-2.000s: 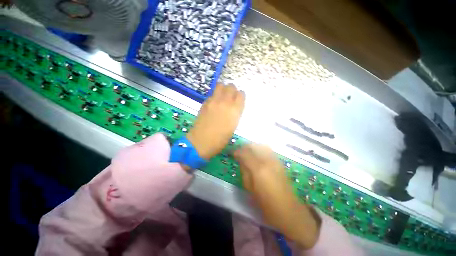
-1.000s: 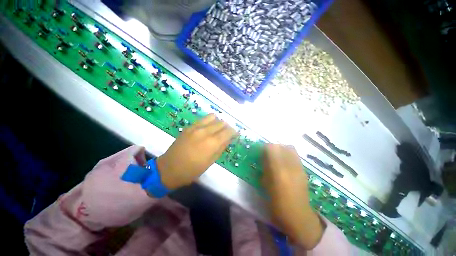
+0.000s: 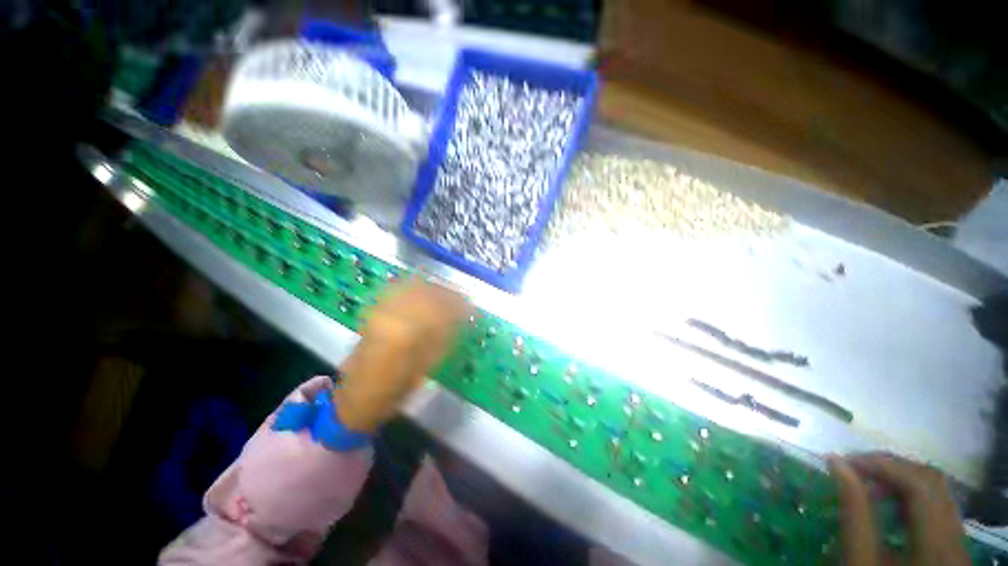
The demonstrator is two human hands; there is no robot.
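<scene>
A long green circuit board panel point(image 3: 531, 381), dotted with small parts, runs diagonally across the view in its track. My left hand point(image 3: 400, 337), with a blue wrist strap, is over the panel left of centre. It is blurred, and its fingers and anything in them cannot be made out. My right hand point(image 3: 898, 503) is over the panel at the lower right, cut off by the bottom edge. Its fingers point up and look bent; whether it holds anything cannot be seen.
Behind the panel are a blue bin point(image 3: 584, 122) of silver capacitors, a white fan point(image 3: 321, 127), a pile of cream components point(image 3: 663, 199) and dark component strips point(image 3: 763, 381). A brown box-like surface point(image 3: 774, 100) stands at the back. A black object is at the right edge.
The view has shifted, showing more of the bench's back and left. My right hand has moved far right along the panel, away from my left hand, which stays over the panel.
</scene>
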